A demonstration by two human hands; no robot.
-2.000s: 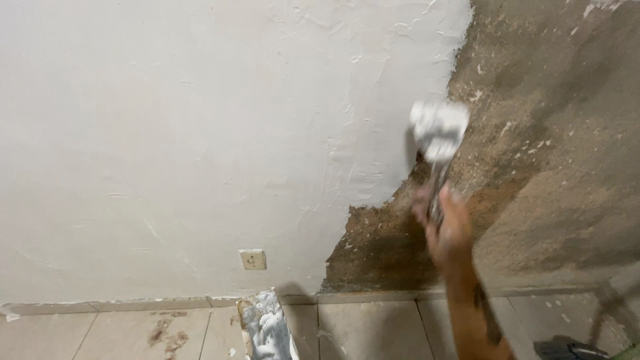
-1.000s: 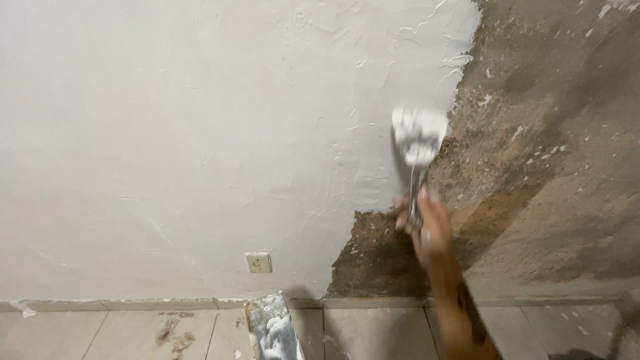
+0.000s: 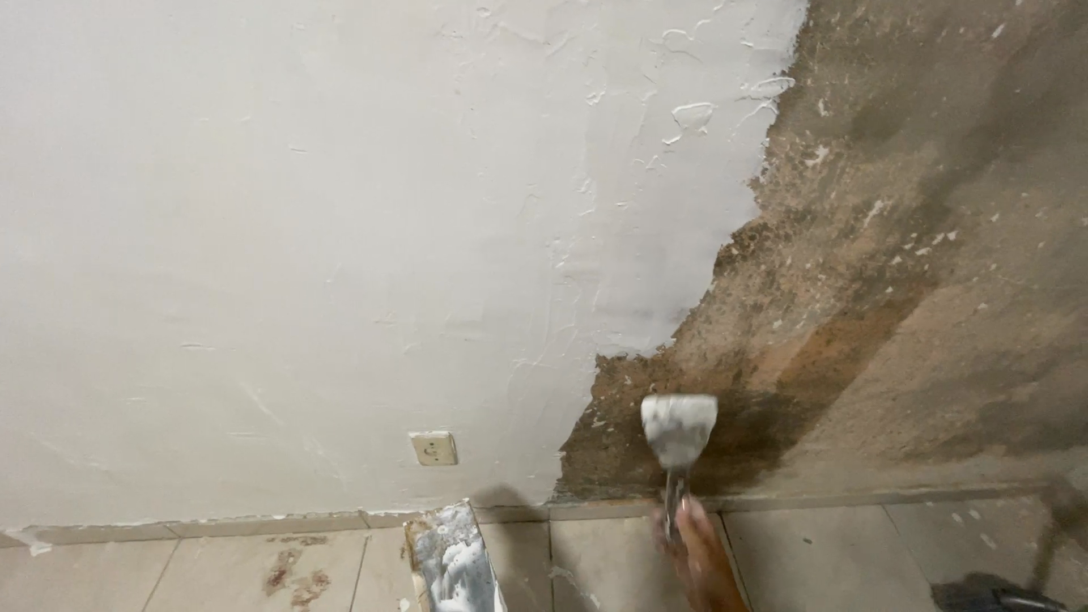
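Note:
My right hand [image 3: 699, 544] grips the handle of a putty knife [image 3: 679, 425], its blade pointing up and coated with white filler. The blade is over the bare brown part of the wall [image 3: 858, 340], low down near the baseboard; whether it touches the wall I cannot tell. White filler covers the wall [image 3: 340, 238] to the left, ending in a ragged edge with raised ridges near it. A tray [image 3: 455, 557] smeared with white filler is at the bottom centre; what supports it is hidden. My left hand is out of view.
A wall socket [image 3: 433, 448] is set low in the white wall. A tiled baseboard [image 3: 272, 525] runs along the wall's foot, above beige floor tiles [image 3: 807, 561] with brown stains at left. A dark object [image 3: 994, 592] lies at the bottom right.
My right hand and the putty knife have moved down, from the ragged filler edge to the lower bare wall near the baseboard. The hand keeps its grip on the handle.

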